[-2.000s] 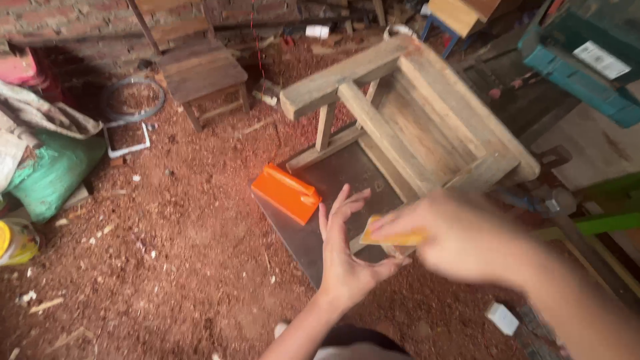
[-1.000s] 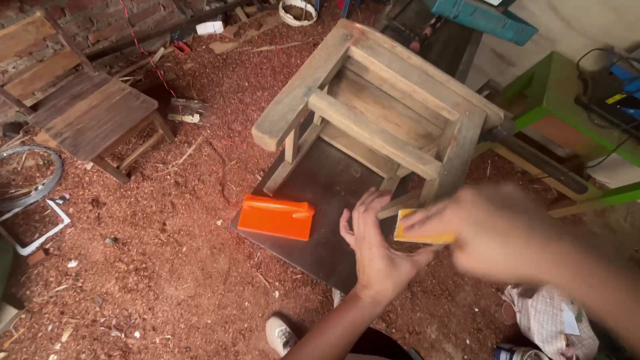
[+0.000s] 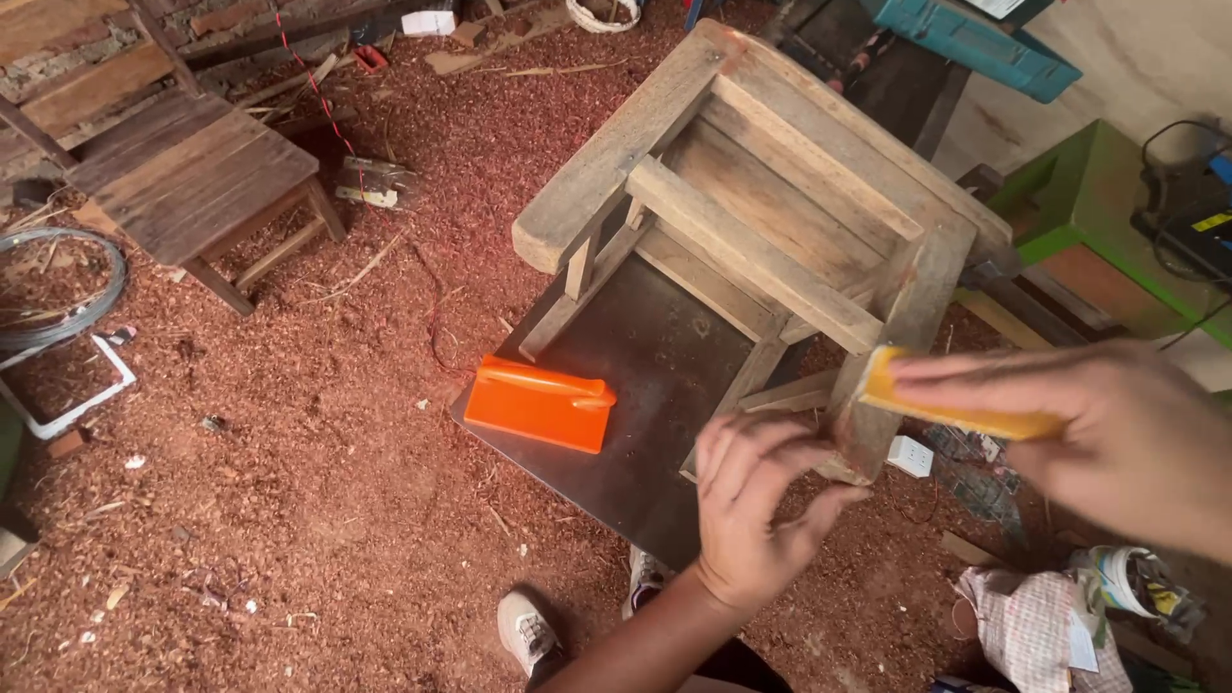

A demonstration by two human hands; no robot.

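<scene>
A small wooden chair or stool frame point(image 3: 760, 241) lies on its side on a dark flat board point(image 3: 635, 337). My left hand point(image 3: 765, 505) holds the end of its near right leg, fingers curled around the tip. Blurred by motion, my right hand point(image 3: 1107, 433) grips a yellow block point(image 3: 962, 404), perhaps a sanding block, with its edge against the same leg. An orange plastic float-like tool with a handle point(image 3: 539, 404) rests on the board's left part, apart from both hands.
A small wooden chair point(image 3: 202, 173) stands at the upper left, above coiled wire point(image 3: 67, 289). Wood shavings cover the floor. A teal case point(image 3: 982, 48) and a green cabinet point(image 3: 1078, 212) are at the upper right. A cloth bag point(image 3: 1030, 616) lies lower right.
The view has shifted to the right since the oldest frame. My right hand keeps the yellow block by the leg, my left hand stays at the leg's end, and the orange tool remains on the board.
</scene>
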